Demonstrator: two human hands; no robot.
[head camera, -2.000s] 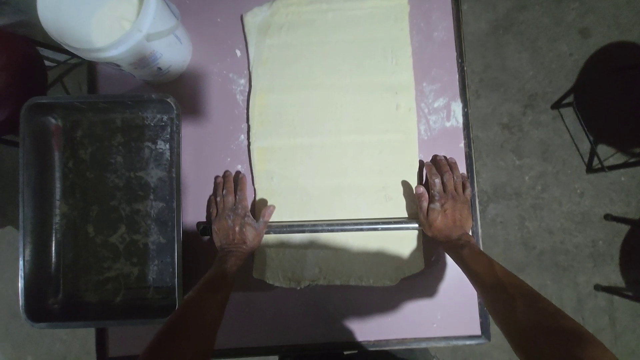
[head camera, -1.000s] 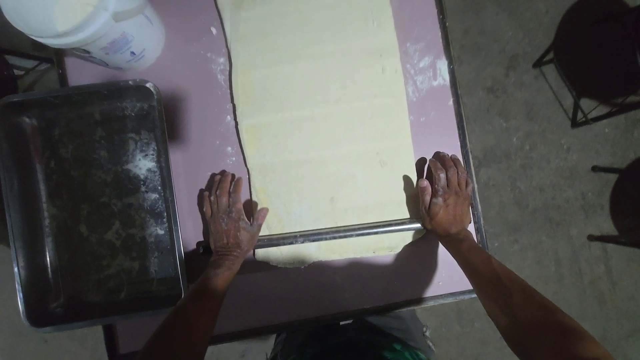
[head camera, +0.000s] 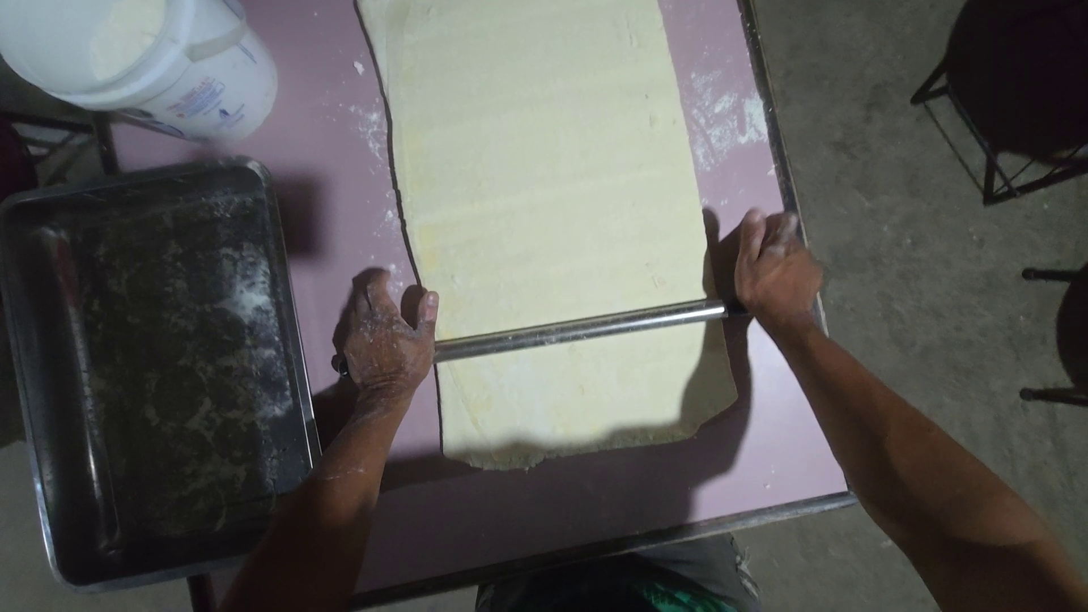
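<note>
A long sheet of pale dough (head camera: 552, 195) lies on the pink tabletop (head camera: 595, 501), running past the upper edge of the view. Across its lower part rests a metal rolling pin (head camera: 582, 328), slightly tilted, its right side higher. My left hand (head camera: 389, 340), dusted with flour, lies over the pin's left end with the thumb apart from the fingers. At the pin's right end is my right hand (head camera: 778, 272), its fingers bent; how firmly it holds the handle is hidden.
A deep, floured metal pan (head camera: 170, 365) sits at the left, close to my left forearm. Above it stands a white plastic bucket (head camera: 212, 93) with pale powder inside. Loose flour (head camera: 731, 119) marks the tabletop. Dark stools (head camera: 1016, 85) stand on the concrete floor at the right.
The rolling pin and both hands have moved up the dough, away from its lower edge. My right hand's fingers were extended earlier and are now bent. The view has shifted and turned slightly.
</note>
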